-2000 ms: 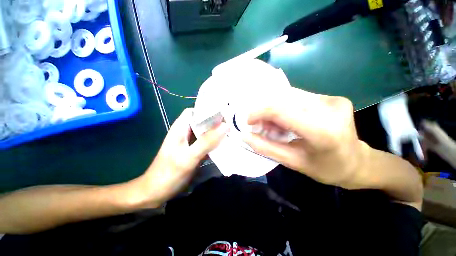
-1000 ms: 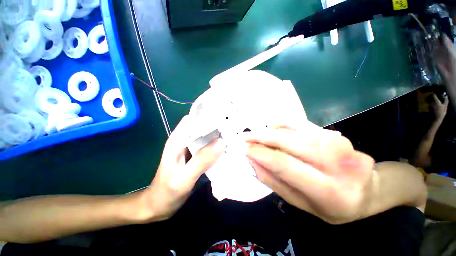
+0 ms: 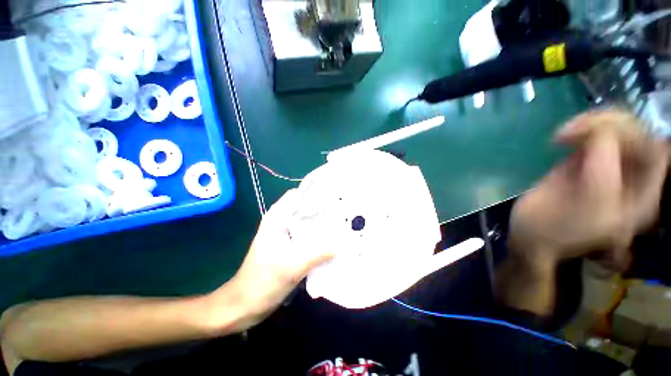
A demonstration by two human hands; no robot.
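Observation:
My left hand [image 3: 274, 257] grips the left side of a white round plastic housing [image 3: 382, 246], held over the bench's front edge. The housing has a dark centre hole, two long prongs pointing right, a blue wire [image 3: 471, 317] hanging at its lower side and thin coloured lead wires [image 3: 268, 170] at its upper left. Its surface is overexposed, so detail is lost. My right hand [image 3: 588, 183] is off the housing at the right, blurred; whether it holds anything small cannot be told.
A blue tray [image 3: 221, 158] of white rings [image 3: 160, 158] is at the left. A metal box [image 3: 324, 70] stands at the back. A black electric screwdriver [image 3: 485, 73] lies at the back right, near a white housing with a black part [image 3: 480, 37]. Clear plastic packaging [image 3: 629, 81] is far right.
My right hand has left the housing's centre and moved right and up. The hole, lower prong and blue wire now show. The bench view has shifted down, showing more of the metal box.

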